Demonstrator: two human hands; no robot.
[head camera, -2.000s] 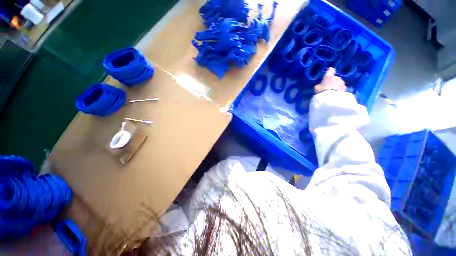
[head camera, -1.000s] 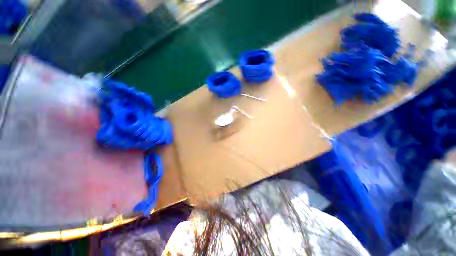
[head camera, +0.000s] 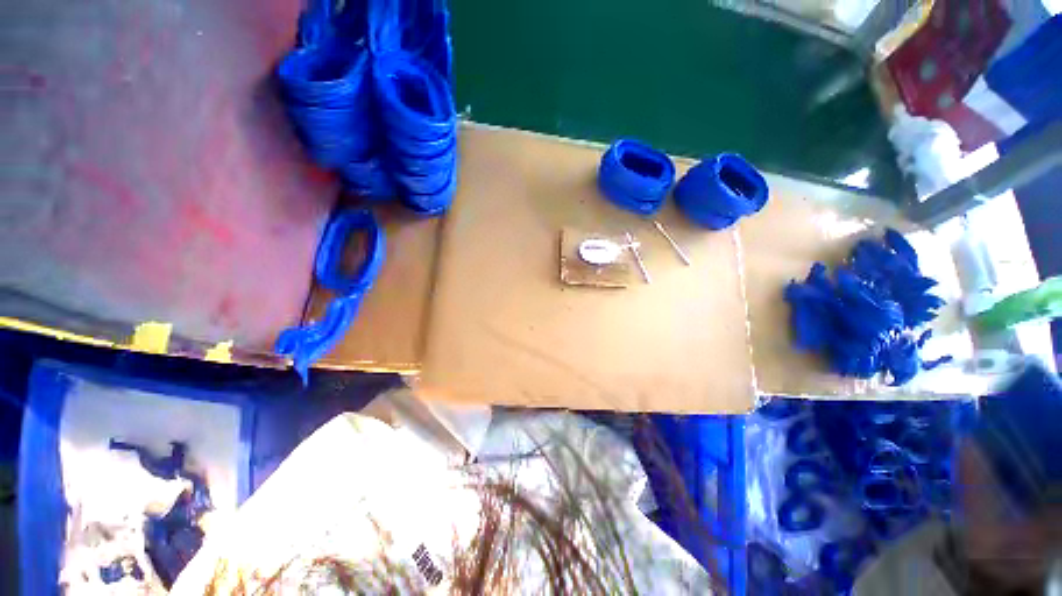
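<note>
My right hand (head camera: 1004, 538) is blurred and cut off at the lower right edge, with a blurred blue part (head camera: 1025, 425) at its fingers; its shape is unclear. My left hand is not in view. Two short stacks of blue oval rings (head camera: 637, 177) (head camera: 721, 191) stand side by side at the mat's back edge. A white dish (head camera: 599, 250) sits on a brown square base (head camera: 582, 275). Two thin applicator sticks (head camera: 672, 242) (head camera: 639, 259) lie to its right. One blue tailed ring (head camera: 347, 256) lies at left, its tail over the bench's front edge.
Tall stacks of blue rings (head camera: 416, 128) stand by the red-stained grey panel (head camera: 151, 175). A pile of blue fittings (head camera: 868, 305) lies at right. A blue crate (head camera: 722, 489) of rings is below. A blue-rimmed bin (head camera: 41, 466) is lower left. A green belt (head camera: 652, 70) runs behind.
The view has swung left and levelled, showing more of the panel and the bin. My right hand, in the crate two seconds ago, now shows blurred at the right edge beside a blue part.
</note>
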